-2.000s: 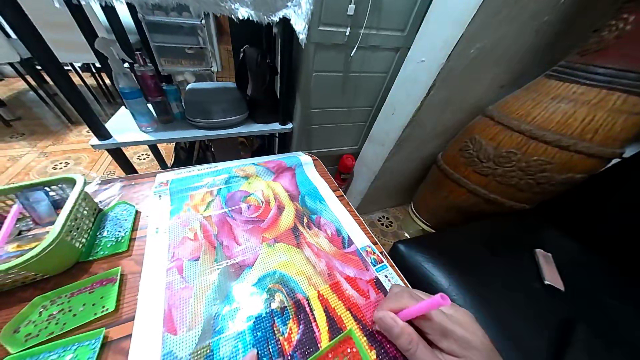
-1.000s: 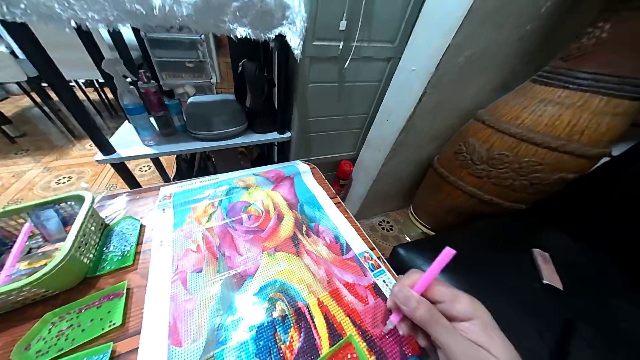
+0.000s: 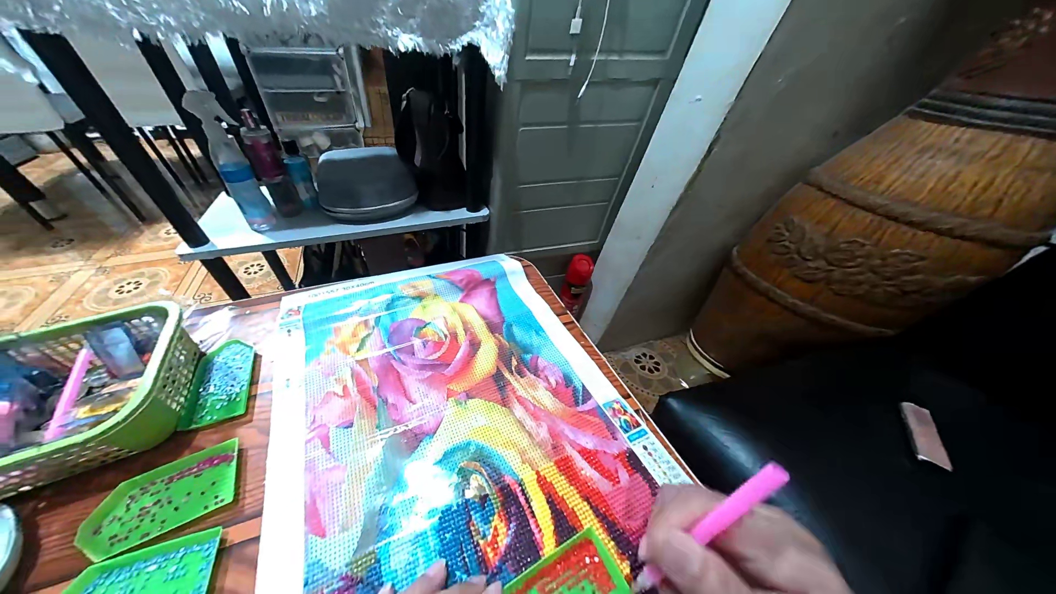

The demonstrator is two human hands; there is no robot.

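Note:
A diamond painting canvas with multicoloured roses lies on the wooden table, its lower part covered in glittering drills. My right hand grips a pink drill pen, its tip low at the canvas's right side. Just left of that tip sits a green tray of red drills. Only the fingertips of my left hand show at the bottom edge, on the canvas beside the red-drill tray; whether they hold anything is hidden. Further green trays, with blue drills, dark pink drills and pale blue drills, lie at left.
A green plastic basket of supplies stands at the left. Behind the table, a shelf holds a spray bottle, other bottles and a grey case. To the right are a black seat and a large carved brown vessel.
The pen in my right hand tilted more upright a second ago and now leans lower again. Left fingertips have come into view at the bottom edge since one second ago.

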